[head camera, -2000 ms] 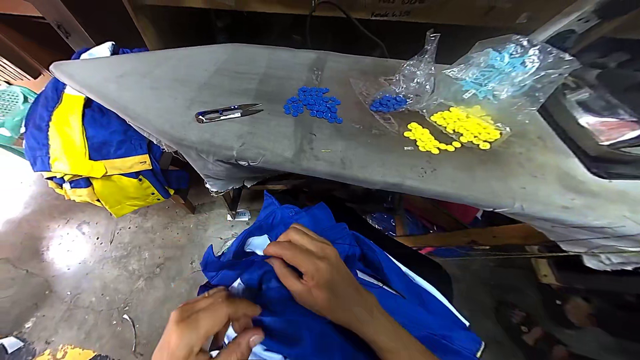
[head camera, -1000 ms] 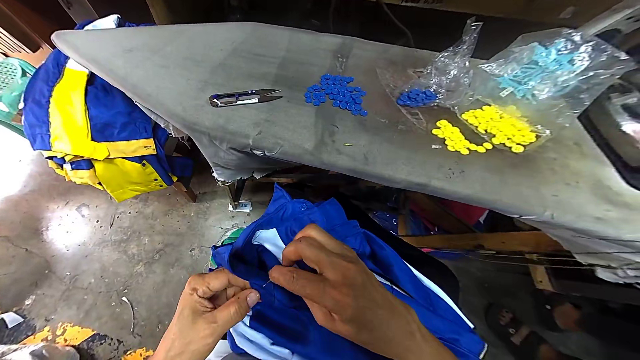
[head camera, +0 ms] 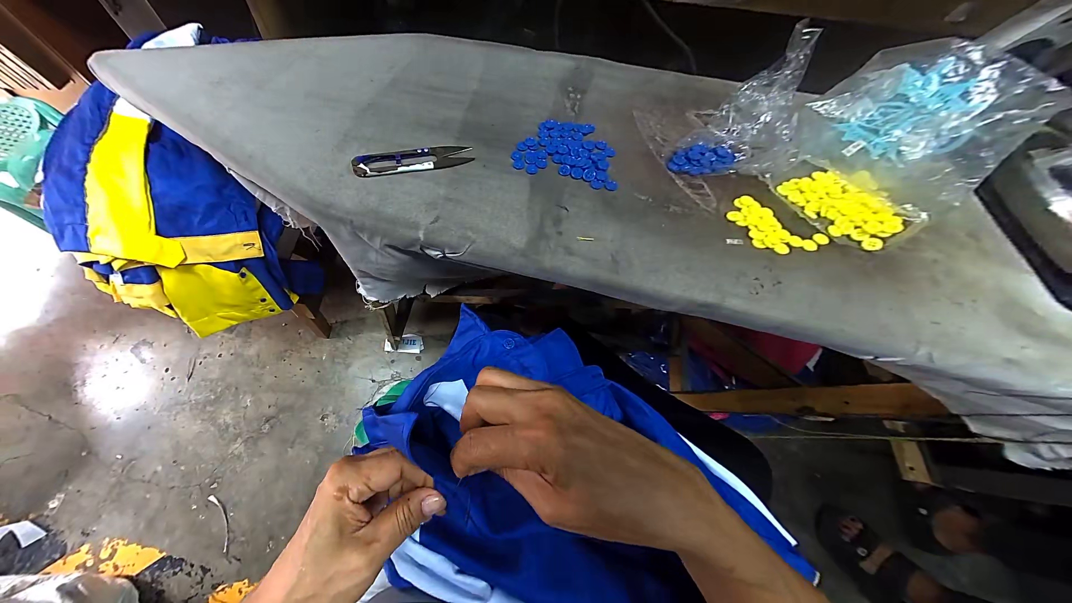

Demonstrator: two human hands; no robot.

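A blue garment [head camera: 536,536] with light blue and white parts lies across my lap, a button on its collar. My left hand [head camera: 373,507] pinches the edge of its fabric between thumb and fingers. Close by on the right, my right hand [head camera: 536,448] has its fingertips bent together over the cloth; a fine dark thread shows below them, and whether they hold a needle cannot be seen. On the grey cloth-covered board [head camera: 377,92] beyond rest thread snips [head camera: 412,161], a pile of blue buttons [head camera: 569,152] and yellow buttons [head camera: 837,205].
A clear plastic bag [head camera: 758,109] lies by more blue buttons [head camera: 702,159], and another bag holds light blue pieces [head camera: 913,105]. Folded blue and yellow garments [head camera: 193,201] are stacked at the left. Wooden bars [head camera: 821,400] run beneath the board. A person's foot [head camera: 863,544] shows at lower right.
My hands have shifted over the blue garment. Two seconds ago my right hand lay flatter on the cloth; now its fingers are bent together near my left hand.
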